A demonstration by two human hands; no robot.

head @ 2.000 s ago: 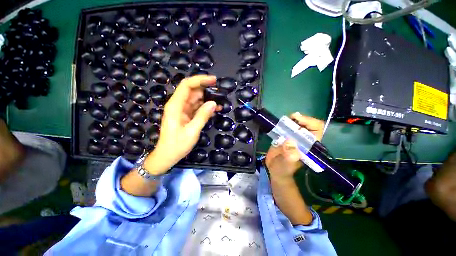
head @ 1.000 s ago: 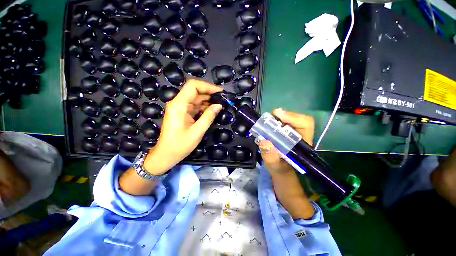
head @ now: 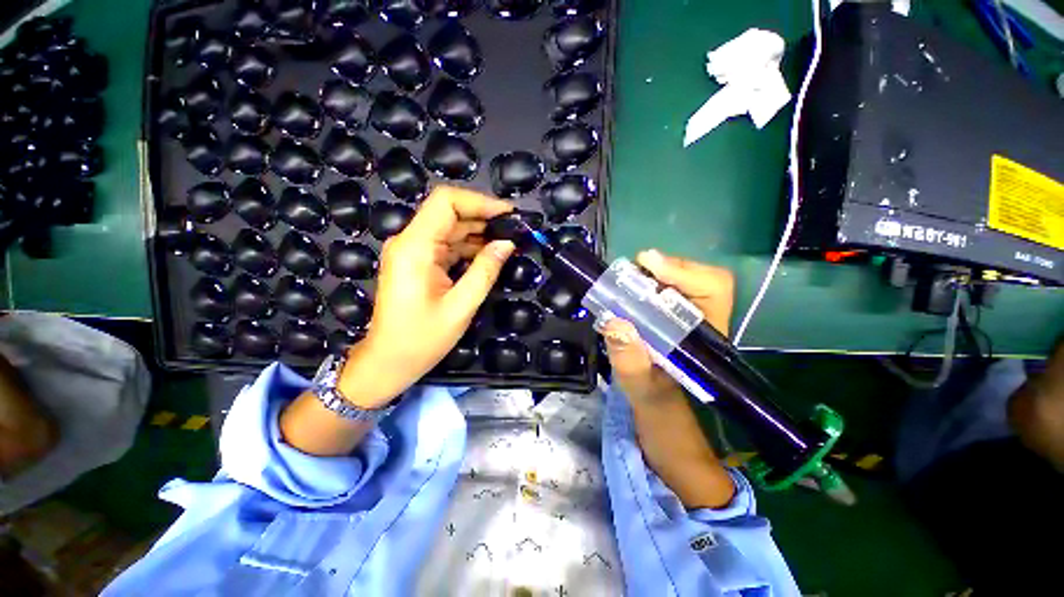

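Observation:
My left hand (head: 438,280) pinches a small glossy black part (head: 506,230) between thumb and fingers above the tray. My right hand (head: 653,332) holds a thick black dispensing syringe (head: 741,388), tilted, with a clear labelled sleeve (head: 644,306) at the grip and a green adapter (head: 813,452) at its rear end. The syringe's thin blue-looking tip (head: 538,237) is at the part; whether it touches cannot be told. The black tray (head: 513,99) under my hands holds rows of similar black parts (head: 403,171).
A heap of black parts (head: 47,140) lies left of the tray. At the right are a crumpled white wipe (head: 744,79), a white cable (head: 797,175) and a black controller box (head: 933,152) with a yellow label. People sit on both sides.
Since the oldest frame, the syringe tip has moved left to the part in my left hand. The view has shifted, with the tray now higher in the picture. Little differs from one second ago.

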